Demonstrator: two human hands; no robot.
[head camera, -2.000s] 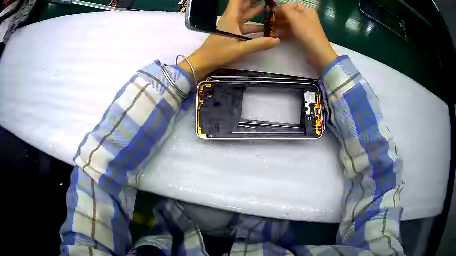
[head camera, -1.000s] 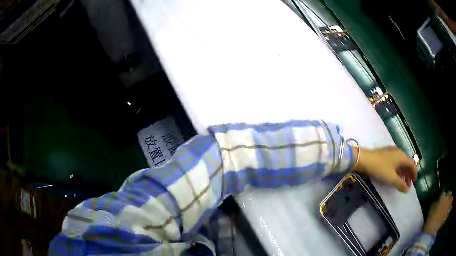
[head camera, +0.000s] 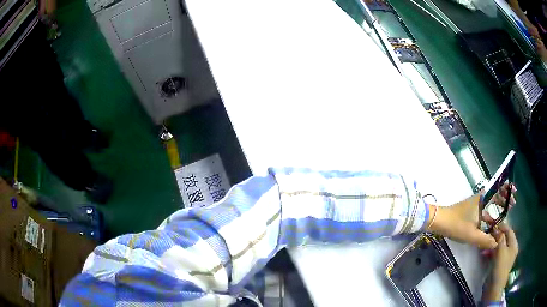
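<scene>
A phone middle frame, dark with a silver rim, is raised and tilted at the right, over the belt's near side. My left hand grips its near part, with fingers behind it. My right hand meets its lower end with the fingertips; what they pinch is too small to tell. Stacked middle frames, black with orange-gold ends, lie on the white table below my left wrist, cut off by the bottom edge.
The white worktable runs up the view. Beyond it, frames on the belt lie in a row along a silver guide rail. At left are a grey cabinet, a carton, a white sign and a person's dark-clothed legs.
The view has turned and shifted. One second ago my hands were apart, with no frame visible in the left; now they are together at a raised frame.
</scene>
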